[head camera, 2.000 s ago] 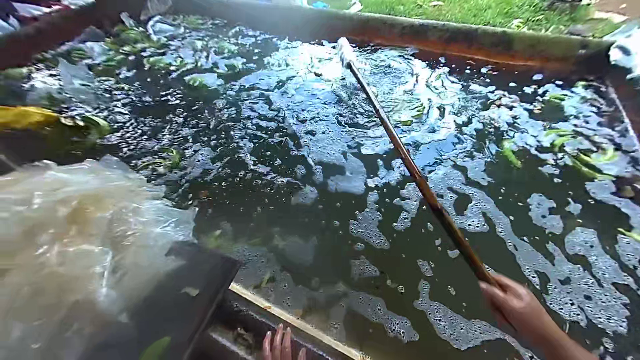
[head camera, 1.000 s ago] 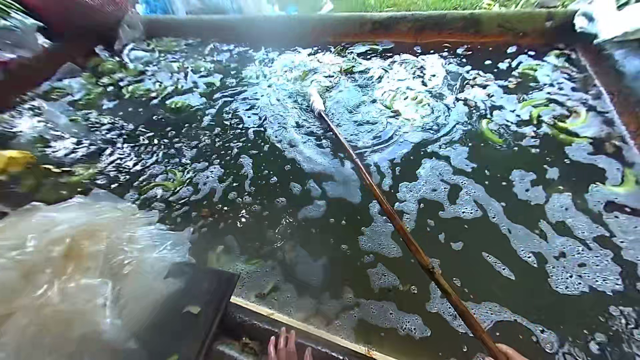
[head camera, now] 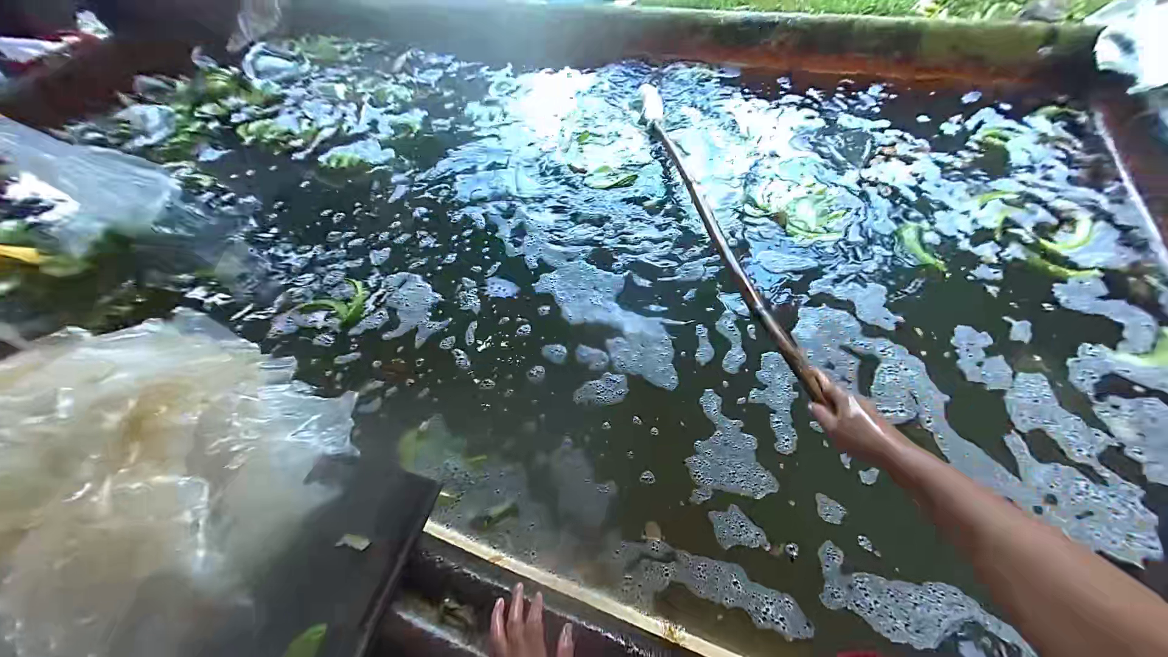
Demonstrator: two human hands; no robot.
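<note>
My right hand (head camera: pixel 844 415) grips the near end of a long wooden pole (head camera: pixel 730 255), the arm stretched out over the water. The pole slants up and to the left, and its pale, whitish far end (head camera: pixel 651 102) meets the water near the far wall. At the bottom edge my left hand (head camera: pixel 529 628) rests by the near rim of the tank (head camera: pixel 584 593), fingers apart and holding nothing. Foam (head camera: pixel 730 456) and green leaf pieces (head camera: pixel 808 210) float on the dark water around the pole.
Crumpled clear plastic sheeting (head camera: pixel 137 456) lies on a dark board (head camera: pixel 365 529) at the near left. More plastic and leaves (head camera: pixel 274 119) float at the far left. The mossy far wall (head camera: pixel 867 41) borders grass, and a white bag (head camera: pixel 1136 46) sits at the far right corner.
My right hand has moved forward from the bottom right, more of the arm now showing over the water. The pole's far end has shifted along the far side. My left hand stays by the rim.
</note>
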